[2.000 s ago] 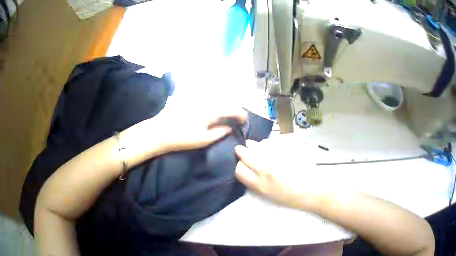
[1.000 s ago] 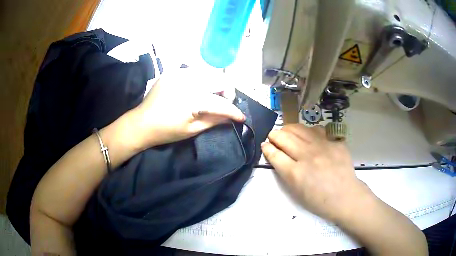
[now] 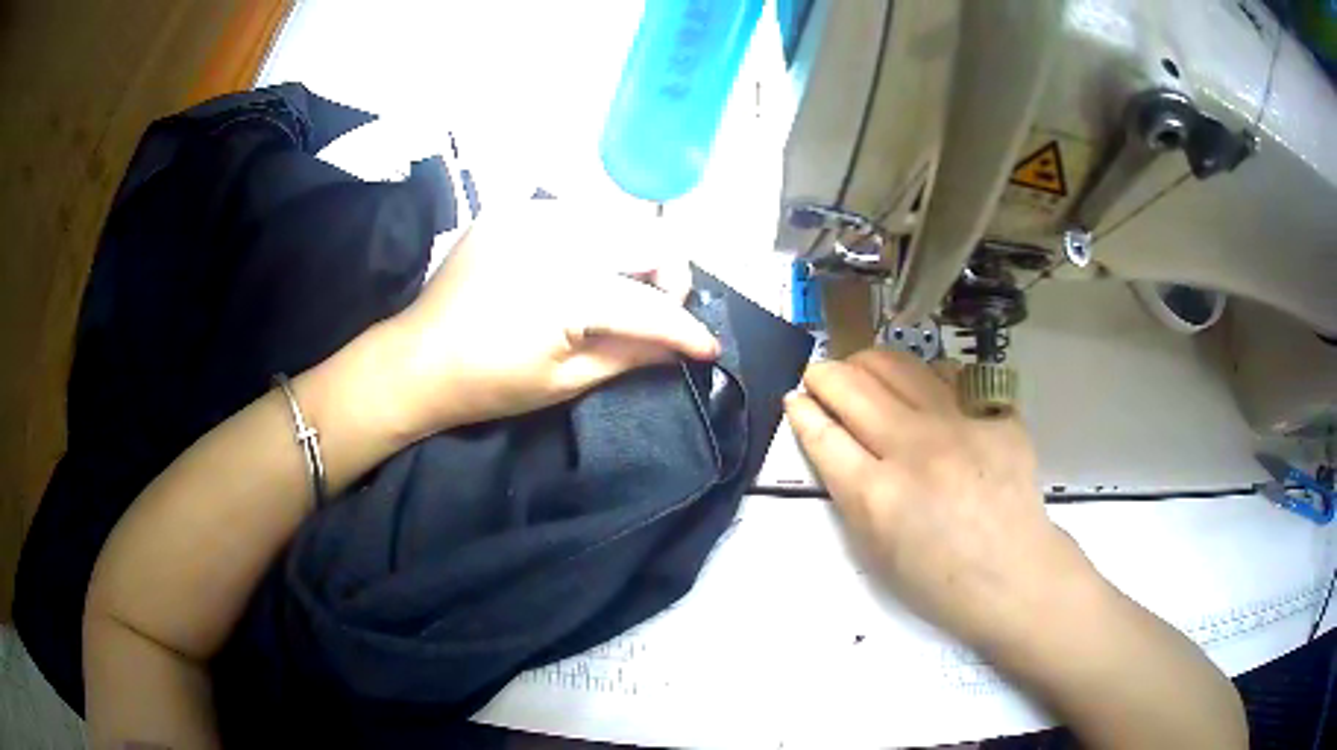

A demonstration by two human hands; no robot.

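A large dark garment (image 3: 484, 542) lies bunched over the white machine table and the near left edge. My left hand (image 3: 543, 315) lies on it, fingers bent over a folded dark edge beside a flat dark flap (image 3: 763, 344). My right hand (image 3: 924, 469) is at the flap's right edge, fingertips together at its border; what they pinch is hidden. The cream sewing machine head (image 3: 1012, 88) stands just beyond my right hand, with its ribbed brassy dial (image 3: 990, 387) above the hand's back. The needle area is partly hidden.
A translucent blue plastic piece (image 3: 675, 110) hangs left of the head. A small white bowl (image 3: 1182, 305) sits behind the needle area. Blue-handled snips (image 3: 1302, 491) lie at the right. Ruler marks (image 3: 587, 671) run along the table's front edge. A brown board (image 3: 103, 88) is at the left.
Since the earliest frame, the view has come closer and my right hand has moved right to the flap's edge. In the last second it shifted slightly right; my left hand stayed nearly still.
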